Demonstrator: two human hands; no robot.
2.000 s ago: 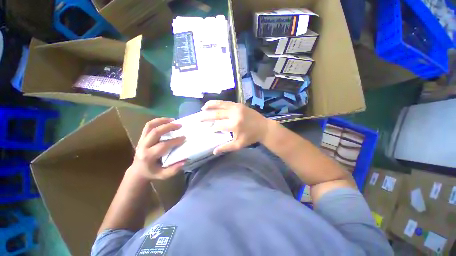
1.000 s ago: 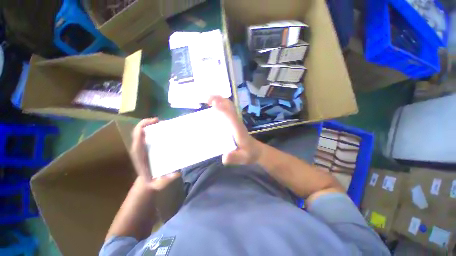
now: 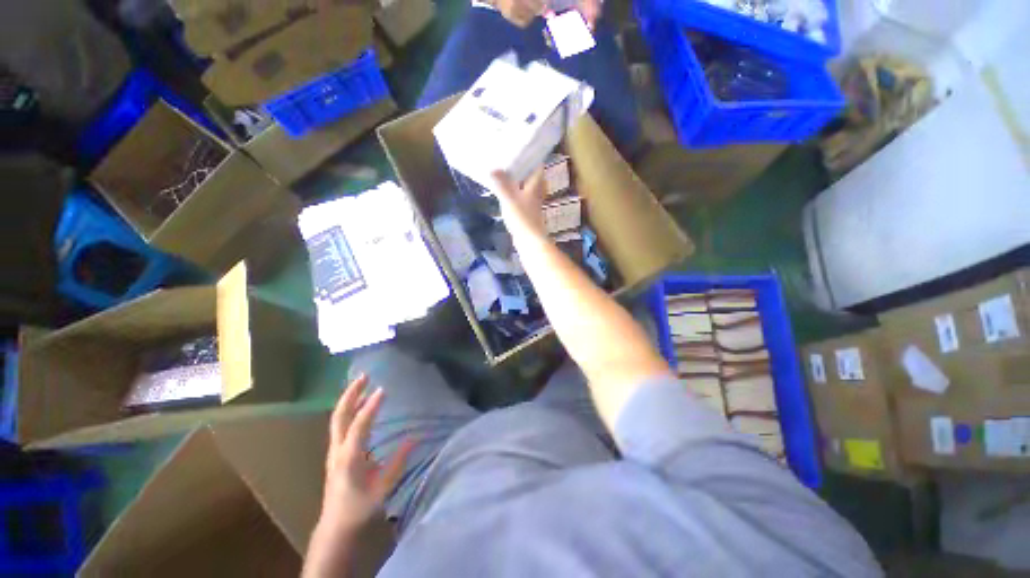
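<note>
A white product box (image 3: 505, 113) with open flaps at its far end is held over the large brown carton (image 3: 633, 215). My right hand (image 3: 522, 201) grips its near edge; the fingers are partly hidden by the box. My left hand (image 3: 364, 469) is empty with fingers spread, above my left thigh. The stack of flat box blanks (image 3: 390, 265), white with a dark text panel, lies beyond my knees, left of the large carton. Inside that carton are product boxes (image 3: 561, 215) and jumbled pale blue and dark pieces (image 3: 497, 282).
An open empty carton (image 3: 192, 508) stands beside my left leg, with a smaller open carton (image 3: 124, 350) beyond it. A blue crate of cream packs (image 3: 799, 384) is at my right. Stacked blue crates (image 3: 745, 119) stand far right. Another person's hand (image 3: 517, 9) shows at the top edge.
The white box has moved from over my lap forward to the large carton, and its open flaps now show. My left hand has let go of it. The view has shifted.
</note>
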